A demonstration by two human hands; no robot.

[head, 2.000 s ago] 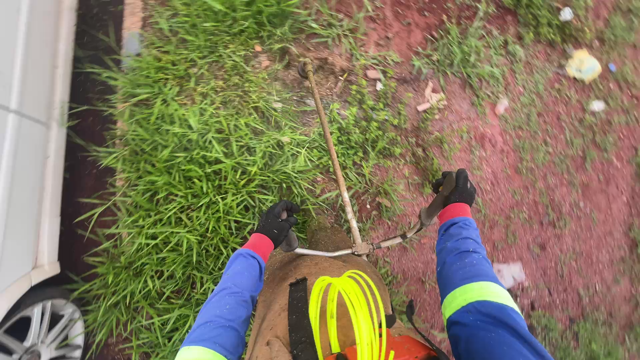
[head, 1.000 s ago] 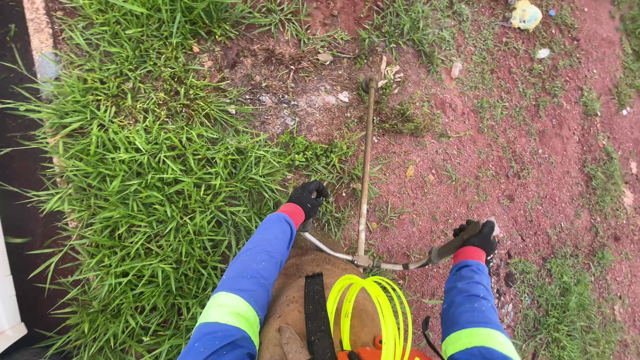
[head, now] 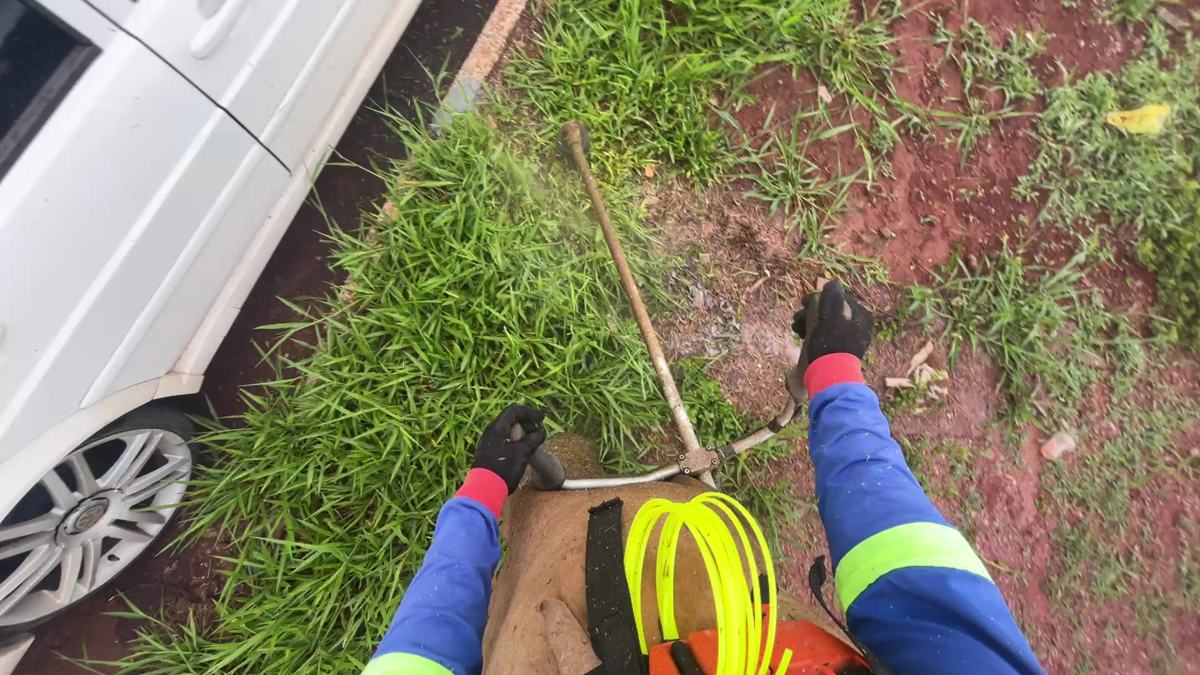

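Observation:
My left hand (head: 509, 444), in a black glove, is closed on the left grip of a brush cutter's handlebar (head: 619, 482). The right grip is in my gloved right hand (head: 832, 323), which sits farther forward. From the handlebar clamp the long shaft (head: 637, 305) runs forward and left to the cutting head (head: 574, 139), which is low over the grass (head: 450, 309); the cutter itself is blurred or hidden. A coil of yellow trimmer line (head: 717, 562) hangs at my front, over a brown apron (head: 544, 562) and beside a black strap (head: 607, 572). An orange housing (head: 806, 652) shows at the bottom edge.
A white car (head: 169, 187) stands close on the left, its wheel (head: 84, 516) at lower left. A curb (head: 487, 47) runs between car and grass. Red soil with grass tufts lies to the right, with a yellow scrap (head: 1139, 119) and a pale stone (head: 1058, 445).
The shaft has swung left, its head now over the grass near the curb. My right hand has moved forward on its grip. The view has shifted toward the car.

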